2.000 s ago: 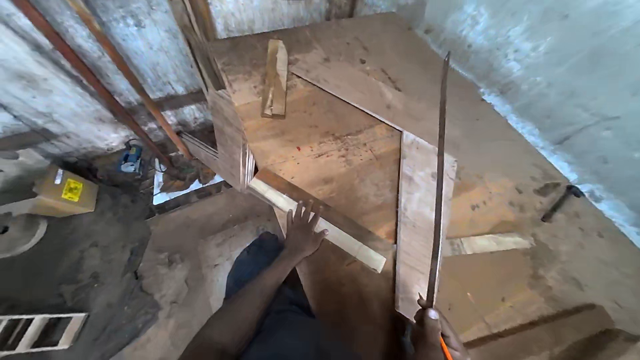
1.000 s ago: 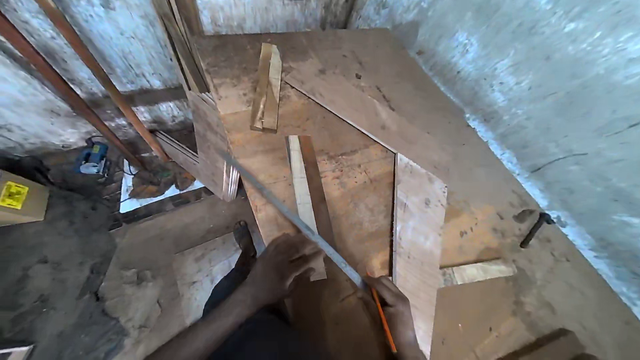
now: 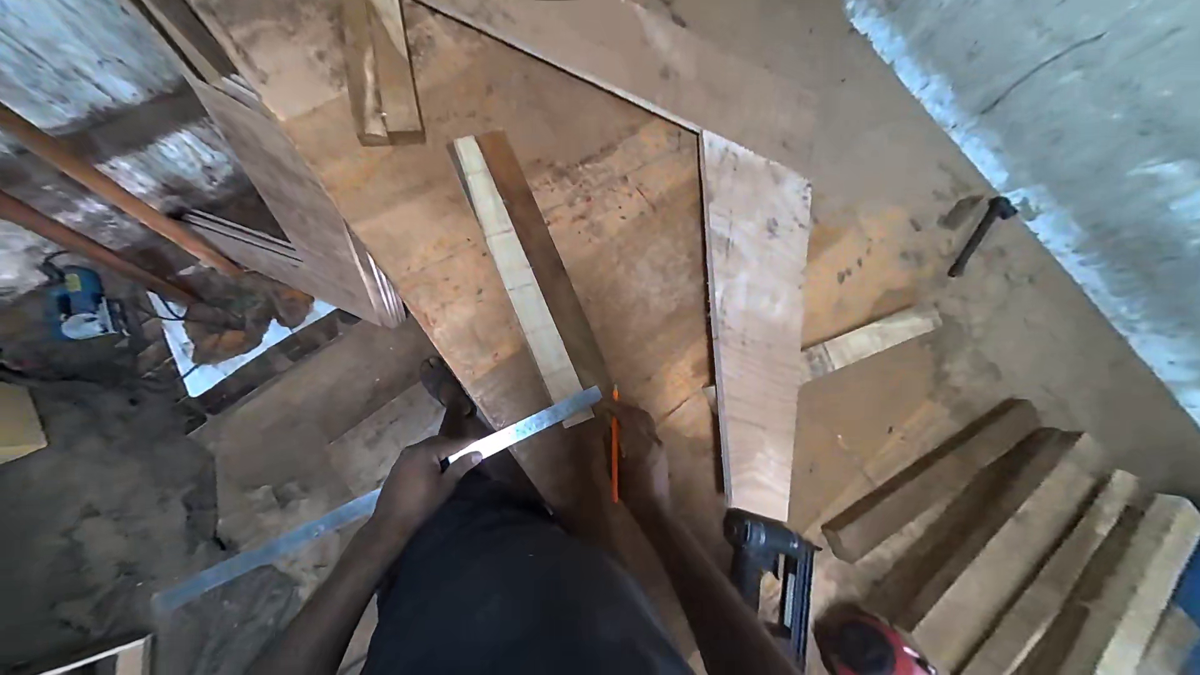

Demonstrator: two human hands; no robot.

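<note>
My left hand (image 3: 417,478) is closed around a long metal straightedge (image 3: 530,427), which slants across the near end of a pale wood strip (image 3: 520,272). The strip lies on a plywood sheet (image 3: 619,216). At the straightedge's far tip is my right hand (image 3: 637,450), with an orange pencil (image 3: 615,450) held upright in the view along its fingers. The other end of the straightedge reaches out past my left forearm over the floor. A narrow plywood piece (image 3: 757,328) lies to the right of my right hand.
A nail gun (image 3: 773,562) and a red and black object (image 3: 867,647) are at the lower right, beside several timber lengths (image 3: 1012,525). A hammer (image 3: 980,234) lies near the wall. Short wood blocks (image 3: 384,75) rest at the top. A blue power tool (image 3: 82,302) sits on the floor at left.
The straightedge has swung from pointing up and left to lying across the strip's near end, and my left hand now grips it. Two seconds ago my left hand rested on the strip.
</note>
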